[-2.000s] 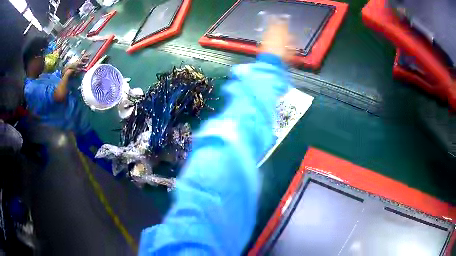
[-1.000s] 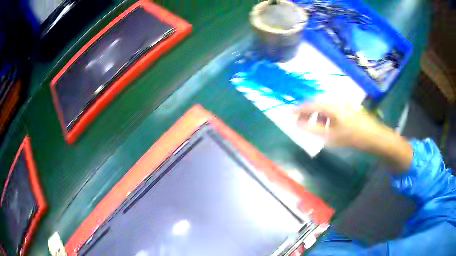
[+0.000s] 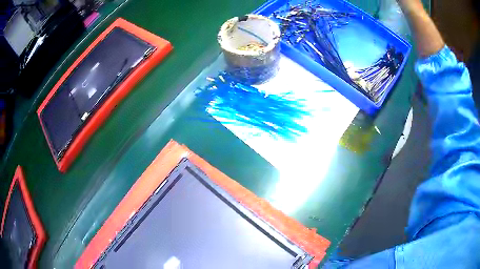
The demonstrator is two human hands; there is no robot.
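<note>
A laptop lid back cover lies in its red foam tray at the bottom centre, cut off by the lower edge. Its inside is grey and shiny with black edge strips. My right hand is at the top right, beyond the blue parts bin. Only the wrist and part of the hand show. The fingers are cut off by the top edge, so what they hold is hidden. My left hand is not in view.
Blue film strips lie on a white sheet beside a thick tape roll. The blue parts bin holds dark cables. Two more trayed covers are at the left. The bench edge curves down the right.
The view has swung from the cable bundle and fan to the bin side. My right hand has moved from over the white sheet up to the top right edge.
</note>
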